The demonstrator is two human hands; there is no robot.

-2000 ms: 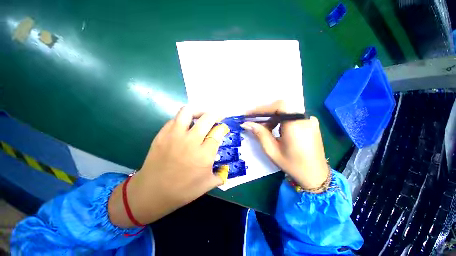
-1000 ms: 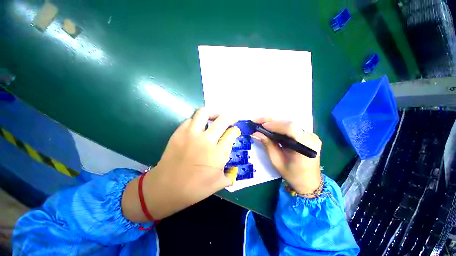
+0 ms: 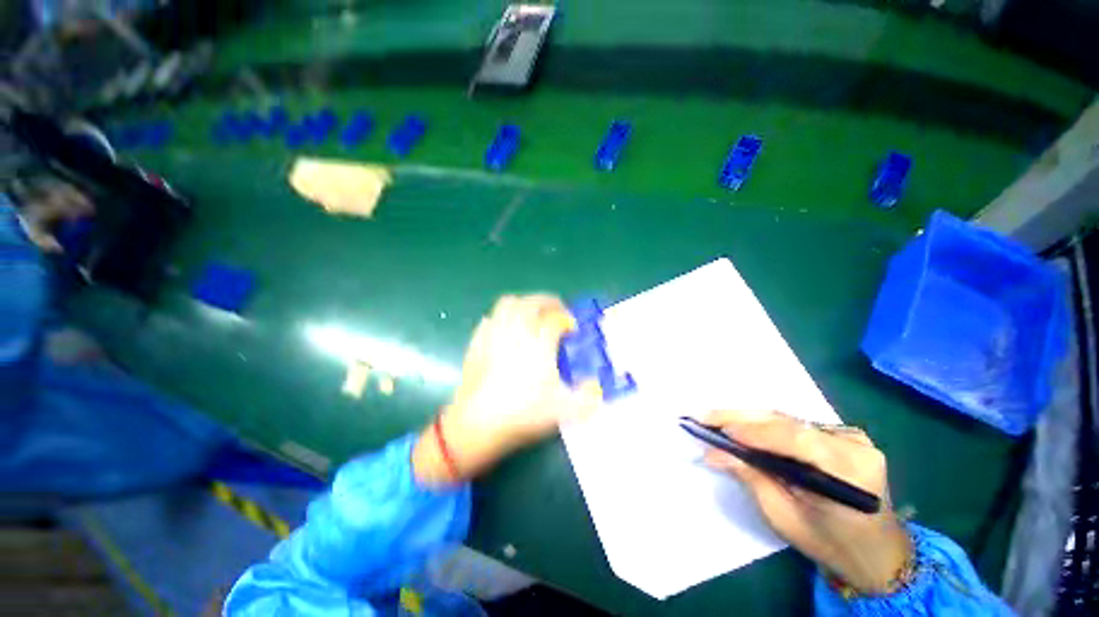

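My left hand point(image 3: 512, 368), blurred, is closed on several blue modules point(image 3: 587, 356) held together over the upper left edge of the white sheet point(image 3: 711, 362). Its fingers cover part of them. My right hand point(image 3: 814, 476) holds a black pen point(image 3: 783, 465) over the right part of the sheet, with the tip pointing left, apart from the modules. The sheet lies turned on the green bench.
Spaced blue modules and a grey-black device point(image 3: 518, 48) are on the green conveyor point(image 3: 675, 157). A blue bin point(image 3: 970, 319) stands right, near a pale post. A tan tape piece point(image 3: 341, 186) lies at the belt edge. Another person's blue sleeve point(image 3: 109, 398) is at left.
The view has shifted to show more conveyor. My left hand has lifted the modules from the sheet's lower part to its upper left edge. My right hand with the pen has moved away from them.
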